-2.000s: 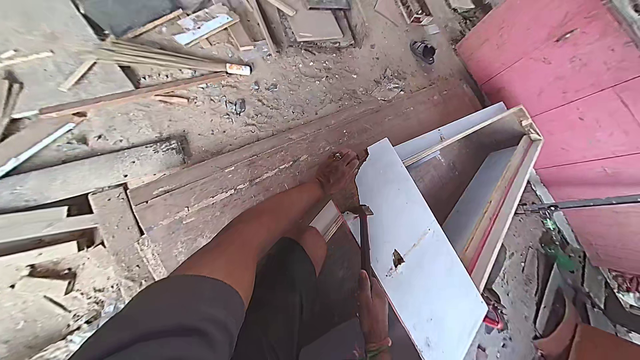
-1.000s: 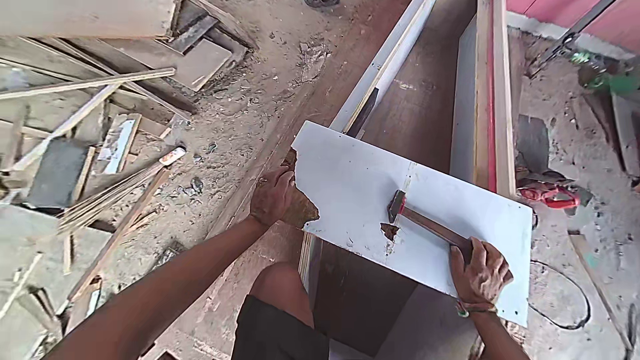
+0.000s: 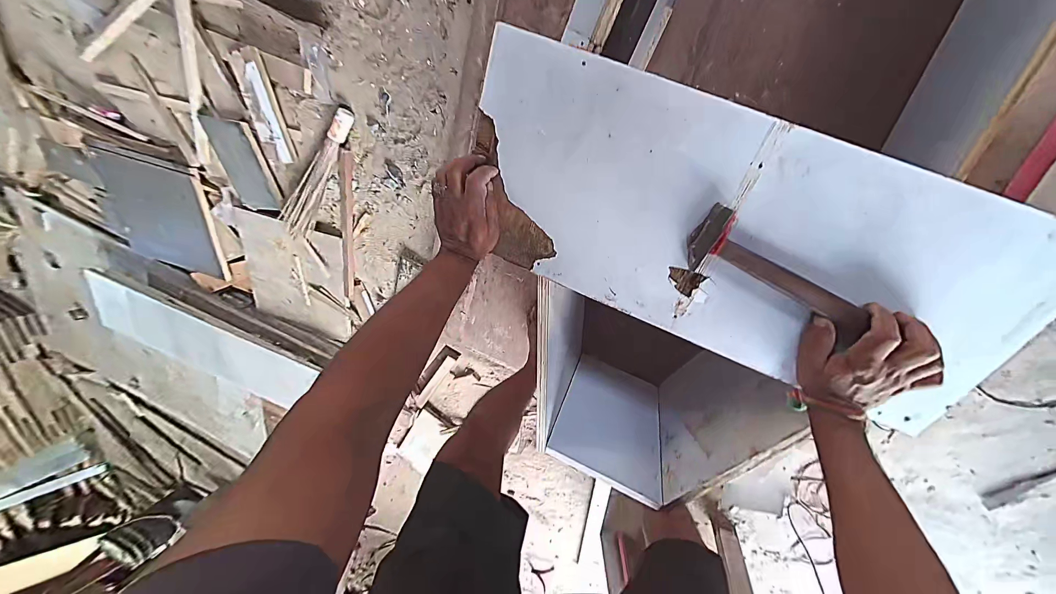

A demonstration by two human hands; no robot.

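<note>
A white laminated board point(image 3: 619, 165) lies across the top of an open wooden cabinet carcass point(image 3: 615, 412). Its left end has a ragged patch of bare brown wood, and a small chipped hole shows near its middle. My left hand point(image 3: 467, 206) grips that broken left edge; the fingertips are partly hidden. My right hand point(image 3: 870, 359) is closed round the handle of a hammer point(image 3: 784, 285), whose head rests on or just above the board beside the chipped hole. A band circles my right wrist.
Wood offcuts and a grey panel point(image 3: 157, 210) litter the sandy ground at left, with a stick broom point(image 3: 318, 181) among them. A long white strip point(image 3: 198, 338) lies below. Cables point(image 3: 804, 528) run over the ground at lower right.
The board has turned from a steep slant to lying more crosswise over the carcass. The hammer has come from the board's left edge to its middle. The view has shifted strongly.
</note>
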